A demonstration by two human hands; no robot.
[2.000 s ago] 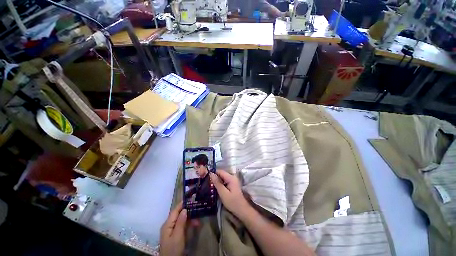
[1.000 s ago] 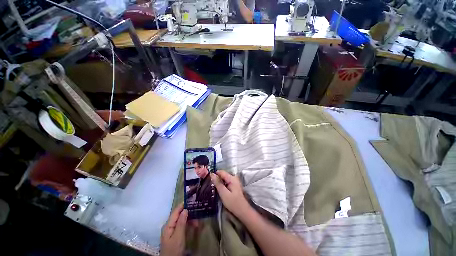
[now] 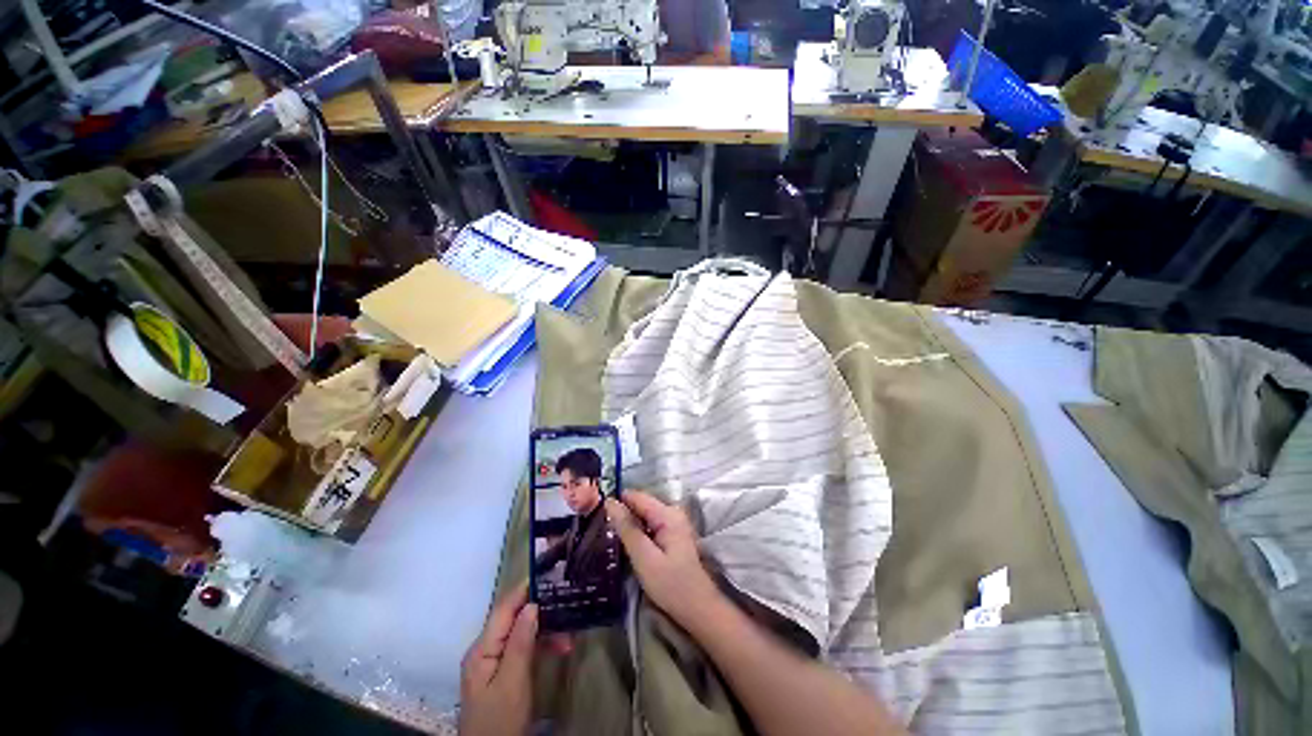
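Observation:
A smartphone (image 3: 574,525) with a lit screen showing a person stands in both my hands, above the left part of the garment. My left hand (image 3: 502,664) holds its lower left corner. My right hand (image 3: 665,549) holds its right edge, with the thumb by the screen; the other fingers are partly hidden. Under my hands lies a khaki garment body (image 3: 967,457) with a striped lining (image 3: 751,377) heaped on it. A small white care label (image 3: 987,597) lies at the lower right of the khaki cloth.
A small cardboard box (image 3: 282,513) with tan scraps, paperwork (image 3: 533,260) under a brown envelope (image 3: 436,312), and a switch box (image 3: 228,600) are on the left. A tape roll (image 3: 156,352) hangs far left. A second garment (image 3: 1168,417) lies right. Sewing machines (image 3: 543,46) stand behind.
The picture on the phone screen has changed slightly since the first frame. A person's arm behind the sewing machines has shifted. My hands and the garment have not visibly moved.

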